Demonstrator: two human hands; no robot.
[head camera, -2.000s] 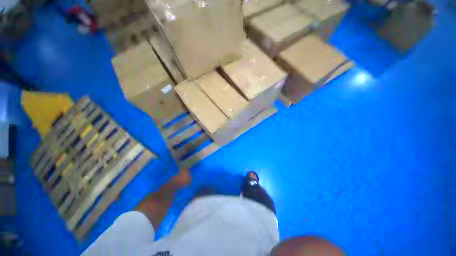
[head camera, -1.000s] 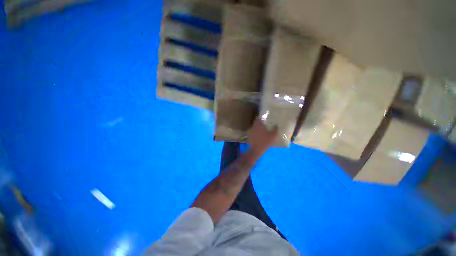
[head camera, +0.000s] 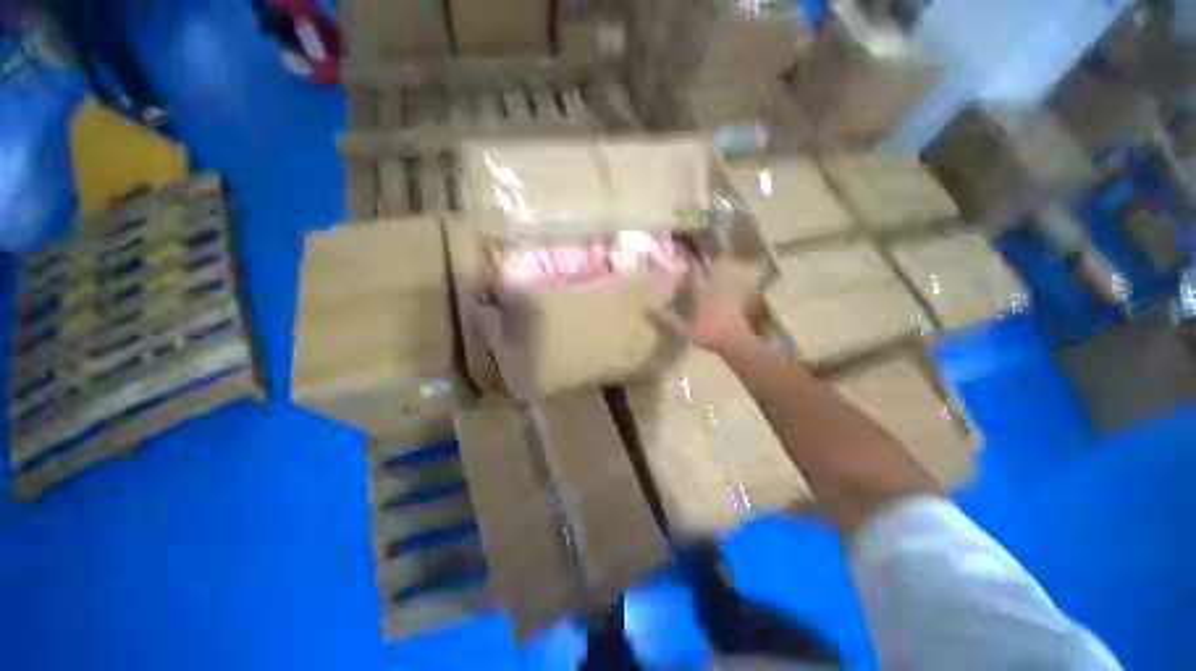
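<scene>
An open brown carton (head camera: 590, 341) stands on other cartons in the middle of the view. Pink pieces (head camera: 564, 260) show in its opening, blurred. Its raised back flap (head camera: 584, 177) carries shiny tape. My right hand (head camera: 715, 308), bare and blurred, is at the carton's right front corner, thumb and fingers apart. Whether it grips the cardboard cannot be told. My left hand is not in view.
Closed cartons (head camera: 839, 295) stand to the right, and more lie below the open one (head camera: 564, 511). A wooden pallet (head camera: 439, 524) shows under the stack. Another pallet (head camera: 131, 328) with a yellow pallet jack (head camera: 125, 151) is at the left on blue floor.
The view has lifted from the lower cartons to the open carton with pink contents. The arm that reached from lower left is out of view; my right arm now reaches in from lower right.
</scene>
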